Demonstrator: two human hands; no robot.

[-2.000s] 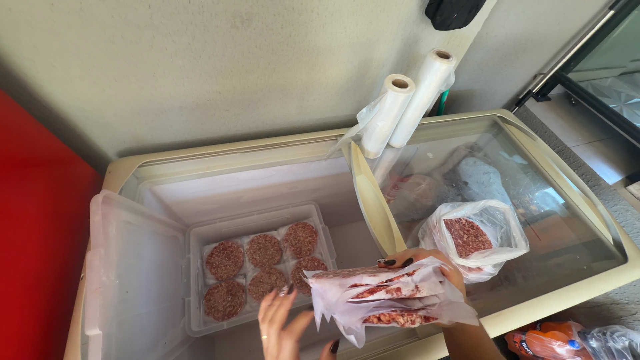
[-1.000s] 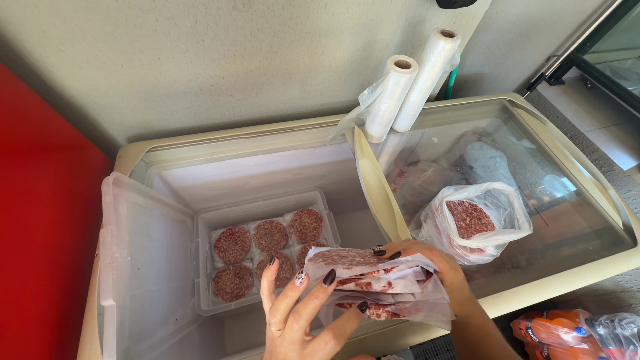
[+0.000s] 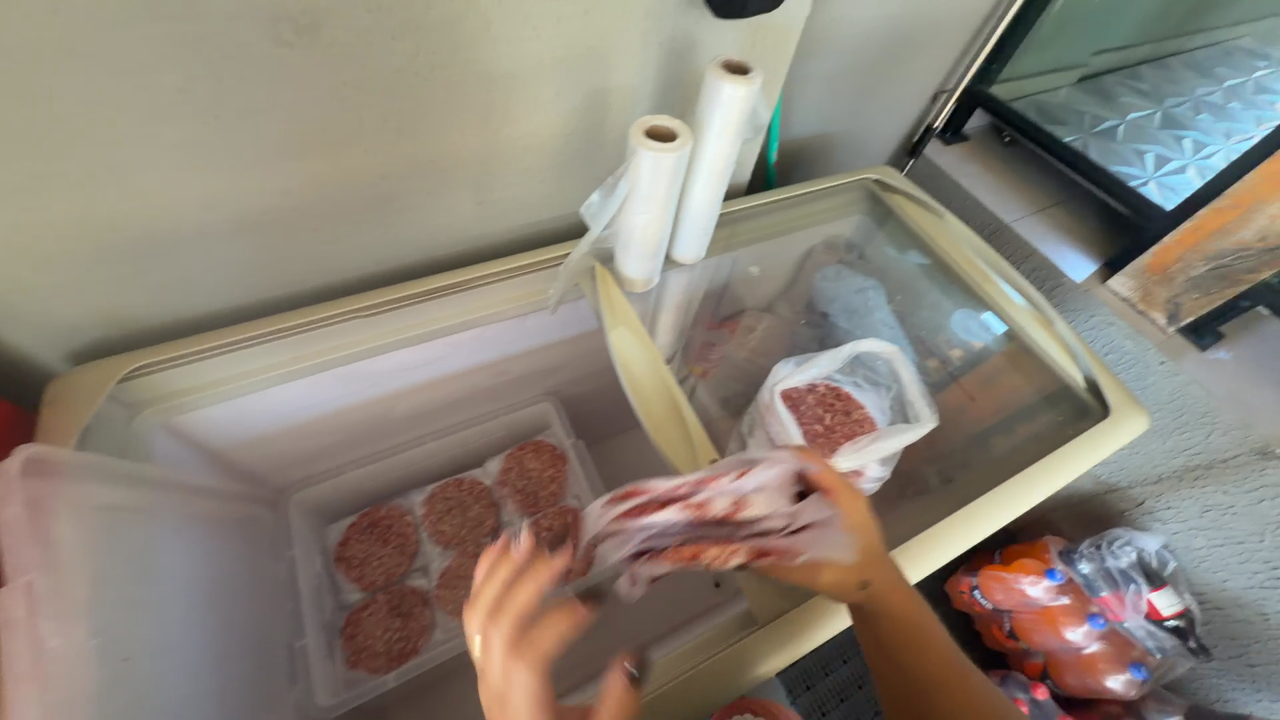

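Observation:
My right hand (image 3: 835,540) holds a stack of raw meat patties between plastic sheets (image 3: 710,515), tilted on edge and blurred. Just left of the stack, my left hand (image 3: 525,620) has its fingers spread and holds nothing. Beneath and left of that hand, inside the open half of a chest freezer, a clear plastic box (image 3: 310,590) contains several round ground-meat patties (image 3: 377,547) in rows; my left hand hides part of them. Behind my right hand, a white plastic bag of ground meat (image 3: 828,418) rests on the freezer's glass lid.
Two rolls of clear plastic bags (image 3: 653,205) stand upright at the freezer's back edge (image 3: 400,310). A translucent box lid (image 3: 150,590) leans at the left. Packs of orange drink bottles (image 3: 1060,620) lie on the floor at right. A glass-topped, black-framed piece (image 3: 1160,110) is at upper right.
My left hand, which was against the stack's left side one second ago, is now apart from it with fingers spread. My right hand still holds the stack. The view has shifted.

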